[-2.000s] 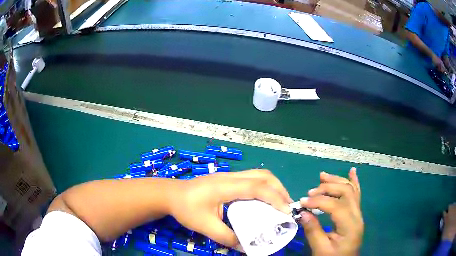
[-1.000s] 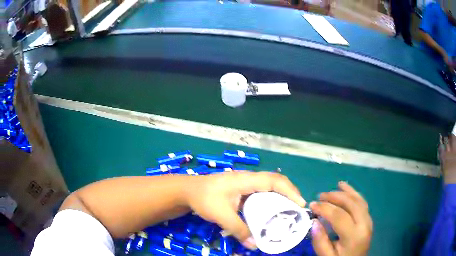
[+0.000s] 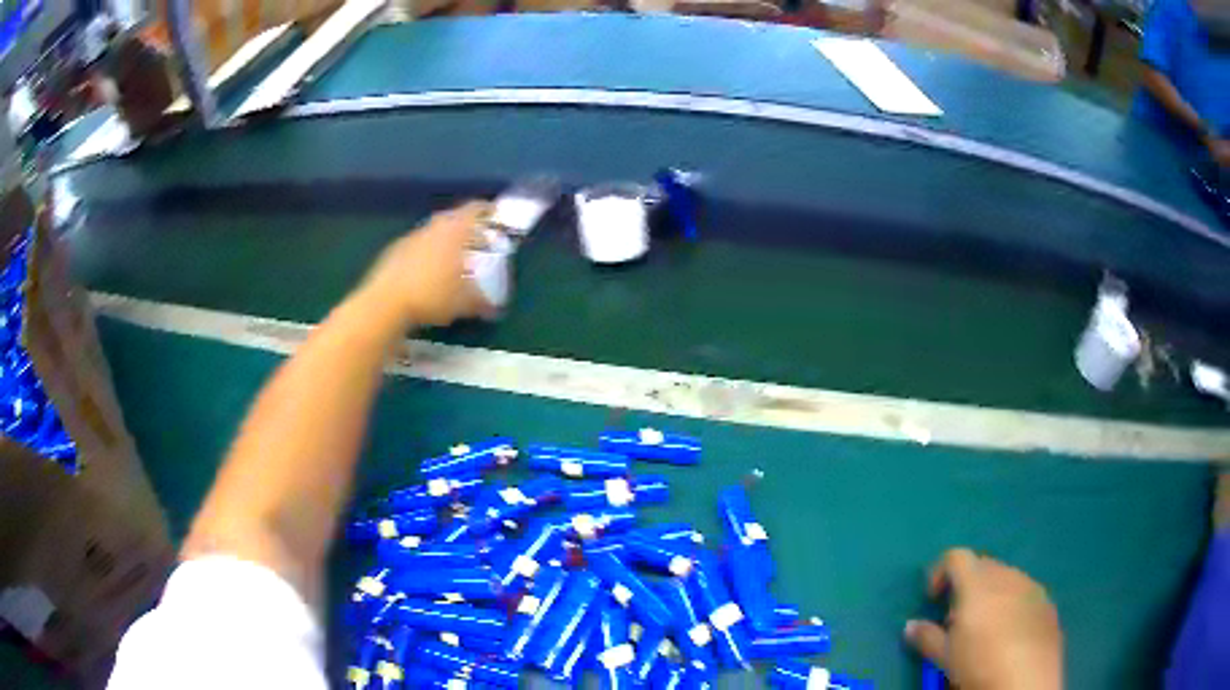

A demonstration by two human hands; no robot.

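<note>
My left hand [image 3: 438,266] reaches over the conveyor, blurred, with its fingers at a white fan body [image 3: 491,274] whose pale handle part points up and right. Just right of it, another white fan body [image 3: 614,227] is on the belt, with a blue battery [image 3: 680,205] beside it. A heap of blue batteries [image 3: 573,613] with white label patches lies on the green worktop. My right hand [image 3: 998,627] is low at the right, fingers curled down. Some blue shows under its fingertips; whether it grips this is hidden.
A cream edge strip [image 3: 701,394] separates worktop and conveyor. More white fan parts [image 3: 1109,345] are on the belt at right. A carton [image 3: 84,445] with blue batteries stands at left. A white strip [image 3: 877,76] lies on the far ledge. A person in blue is at upper right; a blue sleeve shows at lower right.
My left hand has moved from above the heap to the conveyor. My right hand has left the fan body and moved right and down. More fan parts and a battery now show on the belt.
</note>
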